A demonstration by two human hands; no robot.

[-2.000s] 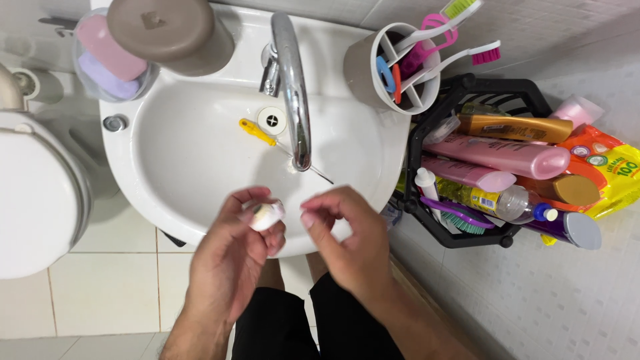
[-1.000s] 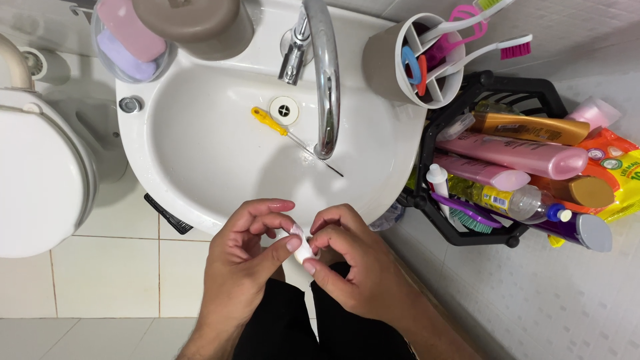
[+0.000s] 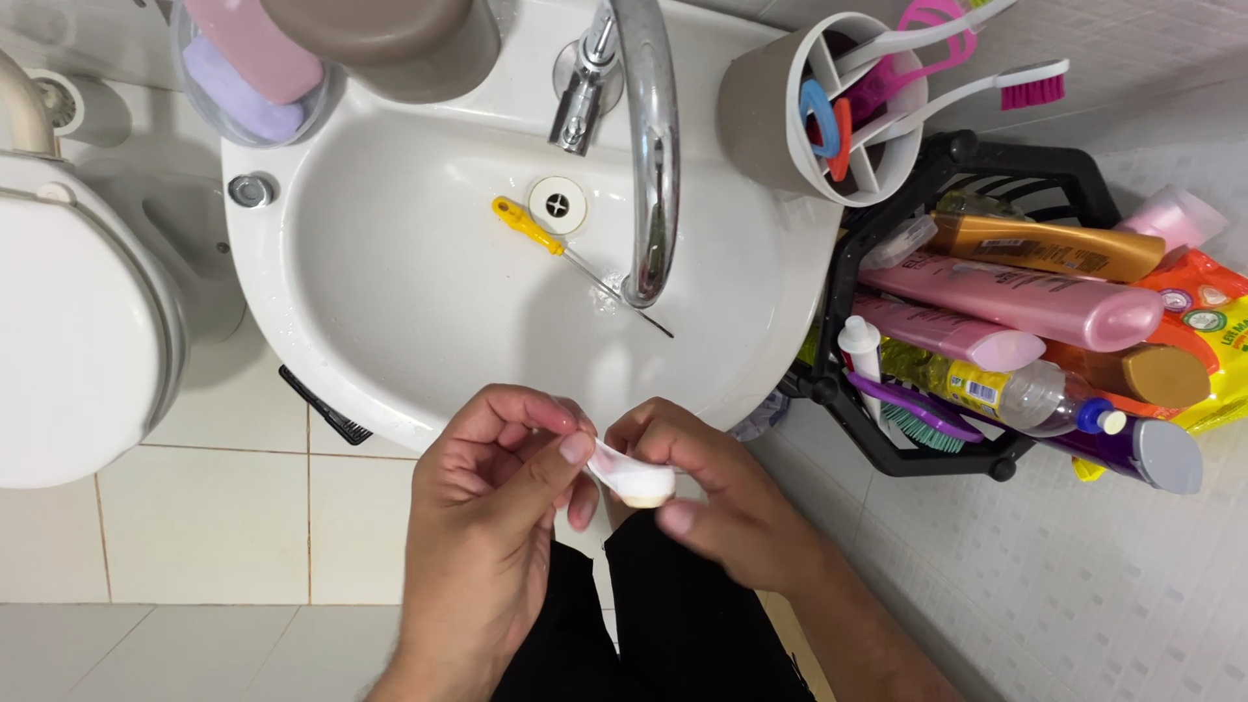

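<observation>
Between thumb and fingertips, my left hand pinches one end of a small roll of white tape, which looks partly unwound. My right hand curves around the other side of the roll with thumb and forefinger apart; whether its fingers touch it I cannot tell. Both hands are just in front of the sink's near rim. A screwdriver with a yellow handle lies in the white basin, beside the drain, its shaft running under the end of the chrome faucet.
A toothbrush cup stands at the basin's back right. Right of it, a black basket holds several bottles. Soaps in a dish and a brown container are at the back left. A toilet stands left; a black comb lies below the rim.
The white piece now shows broader, with a strip running to my left fingertips. My right hand's thumb and forefinger, together at the piece a second ago, are now spread apart.
</observation>
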